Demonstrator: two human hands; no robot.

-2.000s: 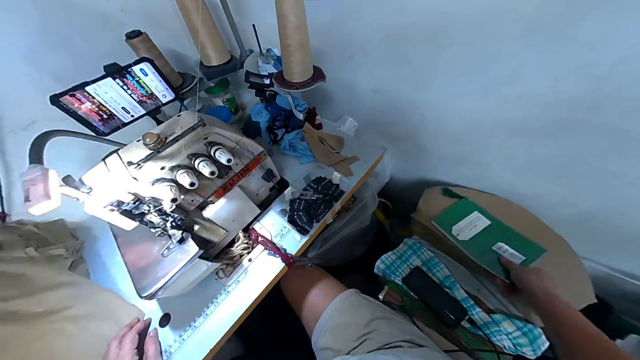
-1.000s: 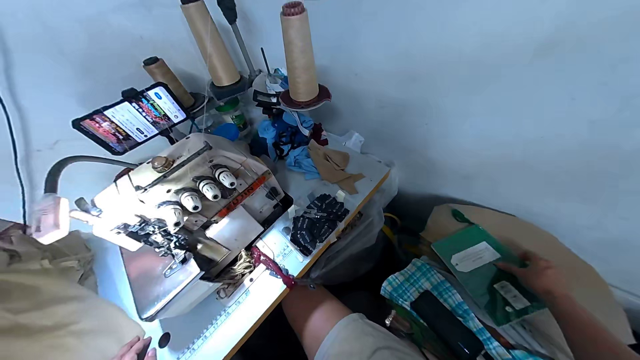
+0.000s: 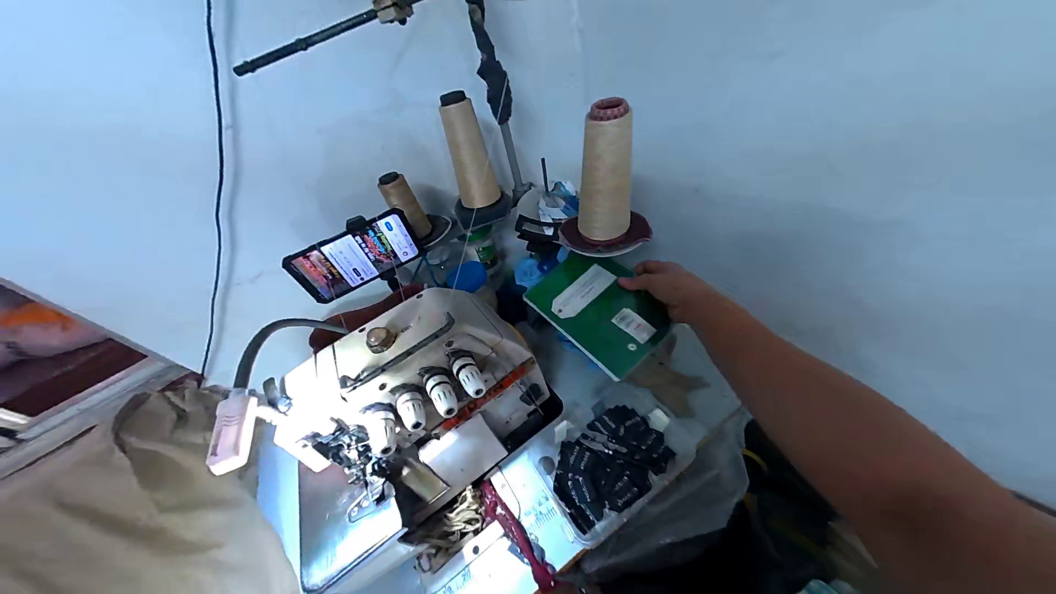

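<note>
My right hand [image 3: 672,289] grips the upper right edge of a green notebook [image 3: 606,318], thumb on its cover, which bears two white labels with writing. The notebook is over the back of the sewing table, just below a large beige thread cone [image 3: 606,173] and right of the overlock sewing machine [image 3: 421,363]. Scraps of blue and brown cloth lie partly hidden beneath it. Below it sits a clear plastic tray [image 3: 590,536] of dark fabric labels [image 3: 610,462]. My left hand is out of view.
A phone [image 3: 355,254] on a holder stands behind the machine, beside smaller thread cones [image 3: 470,153]. A lit lamp [image 3: 233,433] hangs at the machine's left. Beige cloth [image 3: 140,511] fills the lower left. A wall rises behind the table.
My right hand has carried the green notebook from the round brown surface at the right to over the table's back. My left hand has gone out of view. The view has swung up and right-side things have left it.
</note>
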